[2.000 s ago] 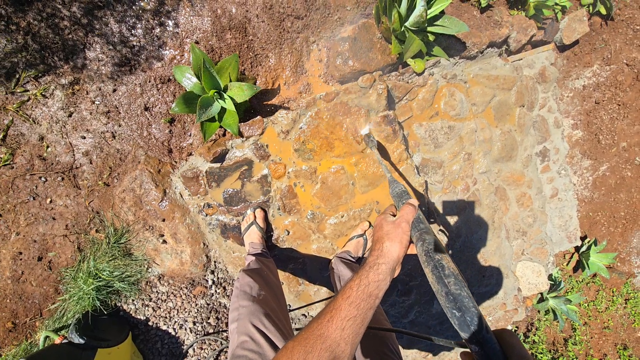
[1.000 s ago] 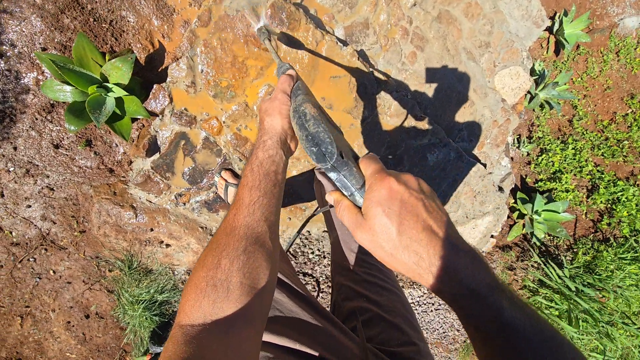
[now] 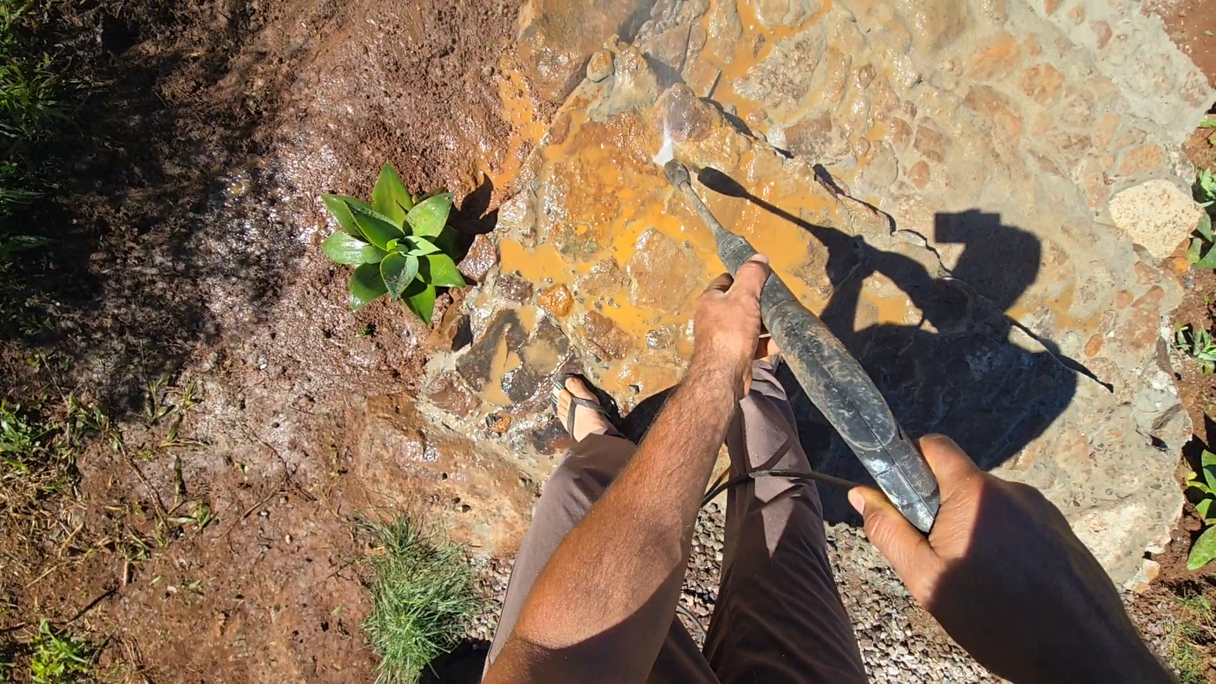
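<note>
A long black pressure-washer wand (image 3: 836,380) runs diagonally from lower right up to its thin nozzle, where white spray (image 3: 665,147) comes out. My left hand (image 3: 730,318) is closed around the front of the wand, just behind the thin metal part. At the rear end, my right hand (image 3: 936,527) grips the handle, its fingers partly hidden beneath. The spray meets wet stone paving (image 3: 655,271) with muddy orange water lying on it. A thin dark hose (image 3: 788,473) passes across my trouser legs near the handle.
My sandalled foot (image 3: 584,408) stands on the wet stones. A broad-leaved green plant (image 3: 397,245) grows in wet red soil at the left. Below it are a grass tuft (image 3: 418,594) and gravel (image 3: 703,560). More plants line the right edge. My shadow falls on the paving.
Two seconds ago my left hand was on the wand and my right was not clearly visible; now both show gripping it. The view has shifted between frames.
</note>
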